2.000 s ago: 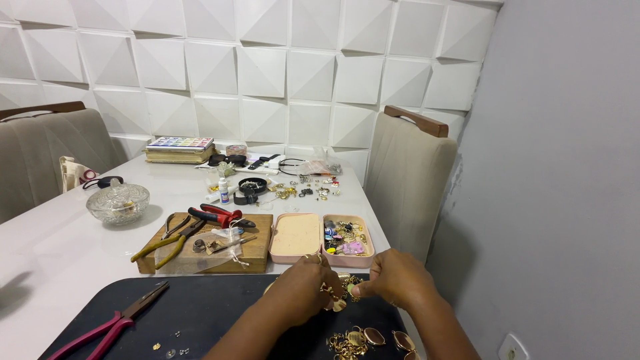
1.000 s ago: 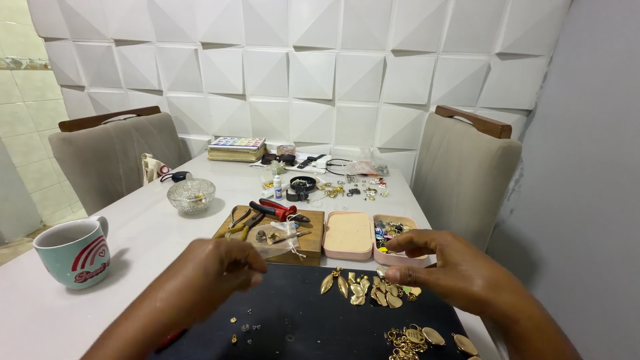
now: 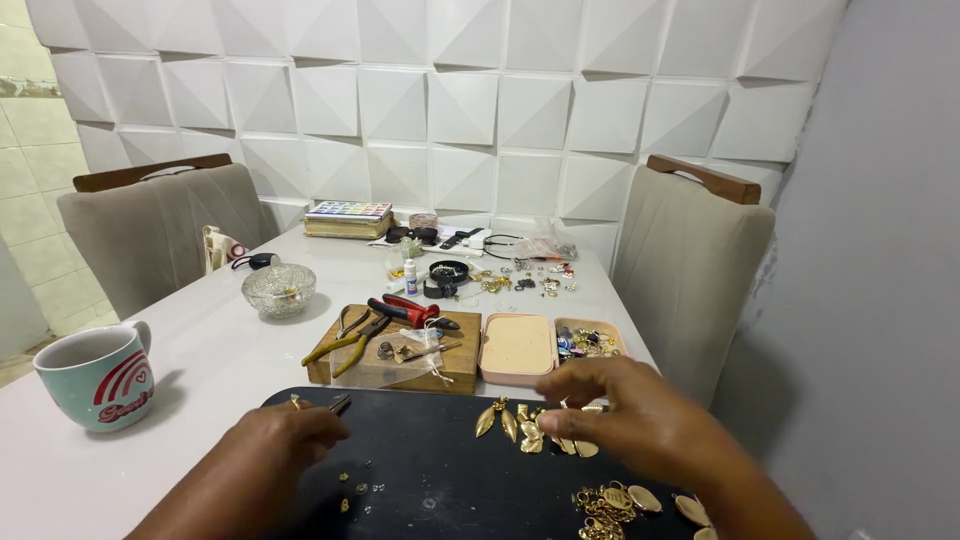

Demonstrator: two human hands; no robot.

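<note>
My left hand is over the left part of a black mat, a gold ring on one finger. The dark jaw tips of pliers show just past its fingers; whether it grips them is hidden. My right hand, thumb and fingers apart, hovers over gold leaf-shaped pieces and partly covers them. Left of these lies a pair of pointed gold earrings. Gold chain and oval pendants lie near my right forearm. Small clear and gold bits are scattered on the mat's left half.
Behind the mat stand a wooden box bearing pliers and a mesh pouch, and an open pink jewelry case. A mug and a glass bowl stand left. Farther back are a glue bottle, loose jewelry and books.
Two seconds ago both hands were together over the gold pieces; now they are apart, the left hand at the mat's left side, where the pliers lay. The view has swung left.
</note>
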